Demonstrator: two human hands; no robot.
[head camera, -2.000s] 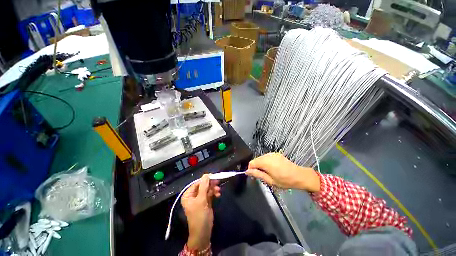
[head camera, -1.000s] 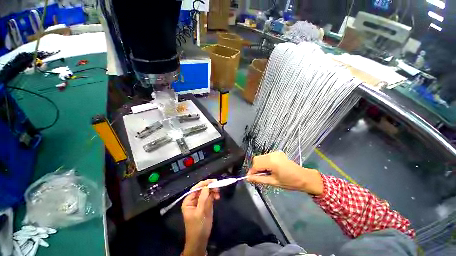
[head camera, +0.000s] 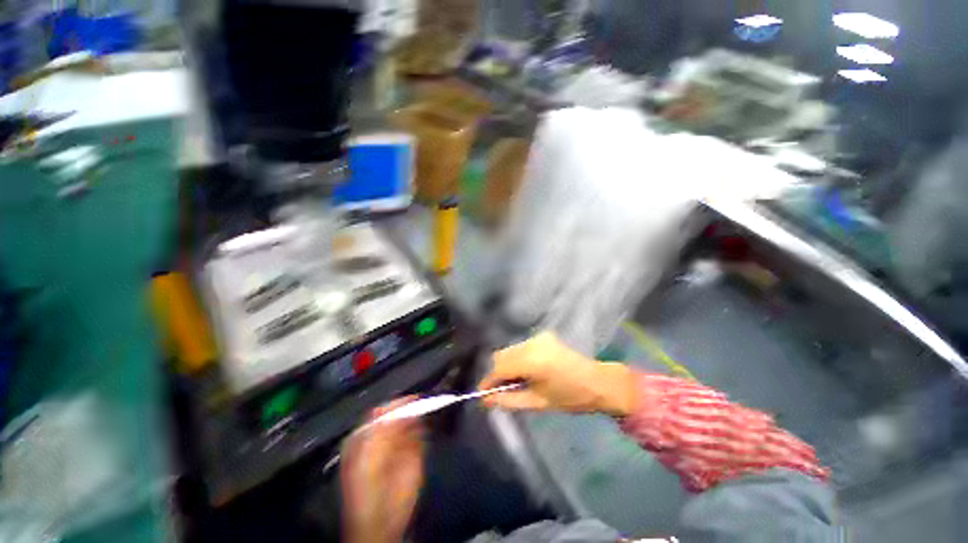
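Observation:
A slim white housing (head camera: 425, 406) on a thin white cord is in front of me, near the press's front edge. My left hand (head camera: 384, 467) pinches the housing at its left end. My right hand (head camera: 552, 373) grips the white cord (head camera: 483, 392) just to the right of the housing. The frame is blurred, so the housing's seam and the fingertips do not show clearly.
The welding press's white plate (head camera: 239, 355) lies ahead, between yellow posts (head camera: 445, 239), under a black head (head camera: 287, 85). The cable bundle (head camera: 594, 212) hangs at right from a metal rail (head camera: 839, 265). A green bench (head camera: 117, 265) and clear bag (head camera: 64, 456) are at left.
The view has turned right and blurred, so the press sits farther left. Both hands still hold the housing and cord. The short cord tail at left shows less than before.

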